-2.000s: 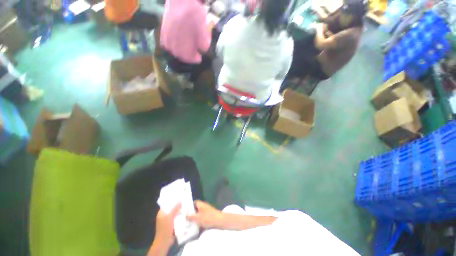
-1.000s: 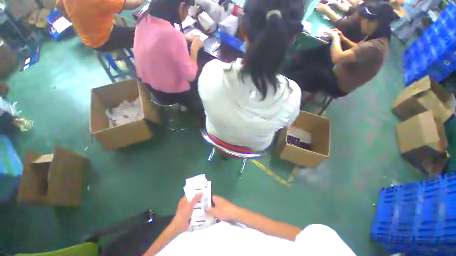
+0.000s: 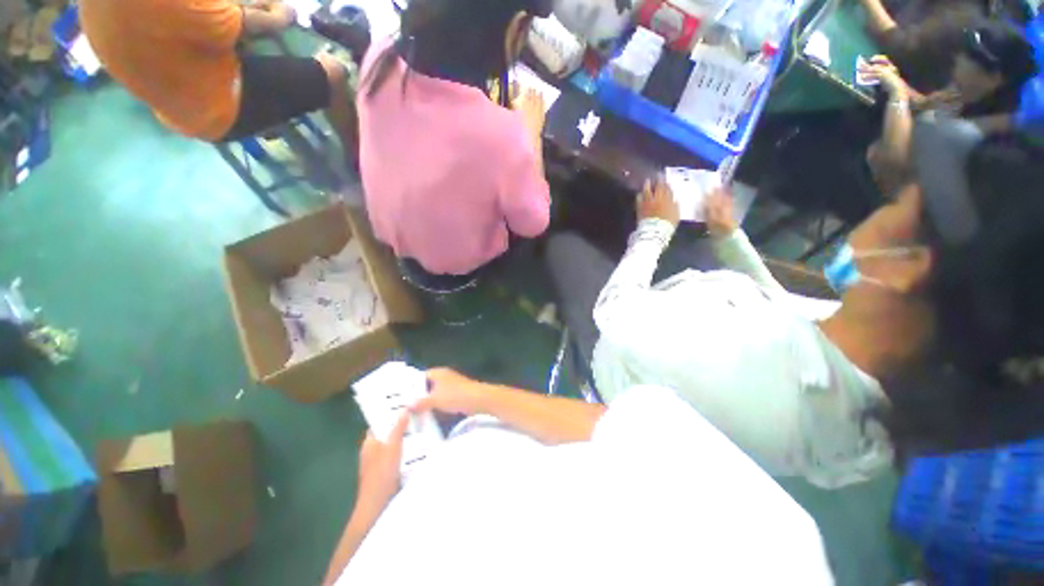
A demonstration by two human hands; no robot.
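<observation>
A stack of white printed slips [image 3: 390,393] with short dark lines is in front of my body, low in the picture. Its edges are uneven and a lower part shows below my fingers. My left hand [image 3: 382,453] holds it from the near side, partly blurred. My right hand [image 3: 447,393] holds it from the right, touching its edge. The fingertips are partly hidden by the slips.
An open carton of loose slips [image 3: 326,303] stands just beyond my hands. An empty-looking carton [image 3: 218,492] is at lower left. A person in a light top [image 3: 733,355] sits close on the right, at a bench with a blue tray [image 3: 733,147]. A person in pink [image 3: 452,172] sits ahead.
The view has moved forward, so the bench, seated people and slip carton are nearer. The green chair has left the picture. Both hands still hold the slips, which now tilt to the left.
</observation>
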